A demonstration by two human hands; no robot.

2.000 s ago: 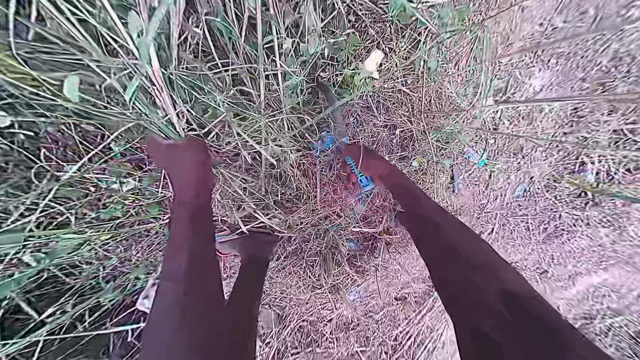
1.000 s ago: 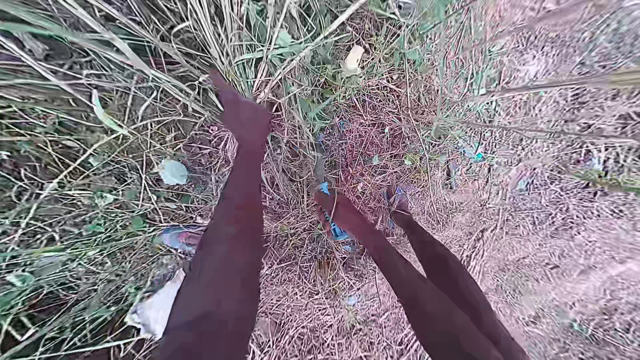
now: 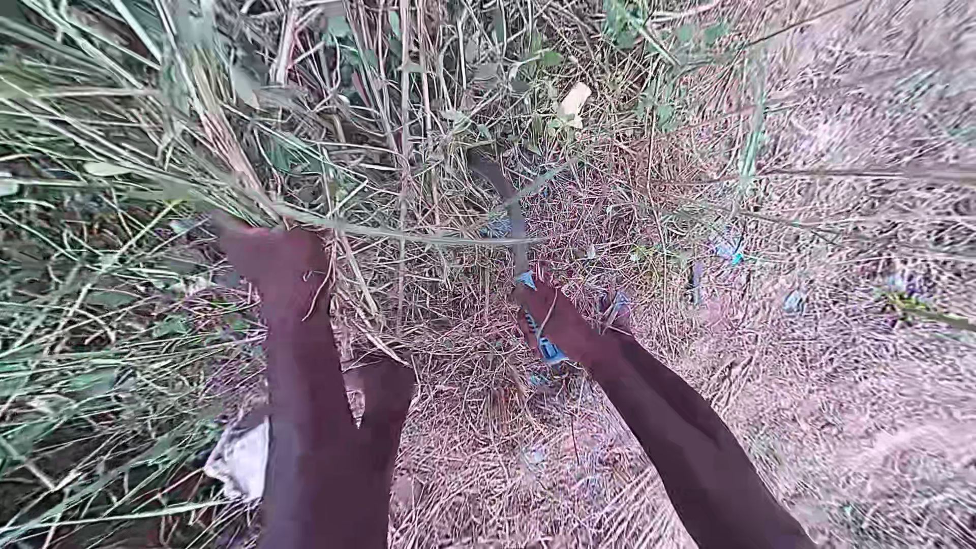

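Observation:
My right hand point(image 3: 555, 316) is closed around the blue handle of a sickle point(image 3: 512, 202), whose narrow, curved dark blade points up and away, its tip among the stalks. On the left, my left hand point(image 3: 278, 259) is closed on a bunch of long grass stalks point(image 3: 221, 137) that fan out toward the upper left. Standing grass point(image 3: 404, 91) rises between the hands, just beyond the blade. One long green blade of grass crosses in front of the sickle.
A pale scrap point(image 3: 574, 104) lies beyond the sickle, and a whitish piece of litter point(image 3: 242, 457) lies at lower left. My foot point(image 3: 385, 389) is beside the left forearm. Dry cut straw point(image 3: 839, 381) covers the ground on the right; dense green grass stands on the left.
One second ago my left hand was open-fingered near the stalks; now it is closed on a bunch, further left. The sickle stays in my right hand. The view has shifted.

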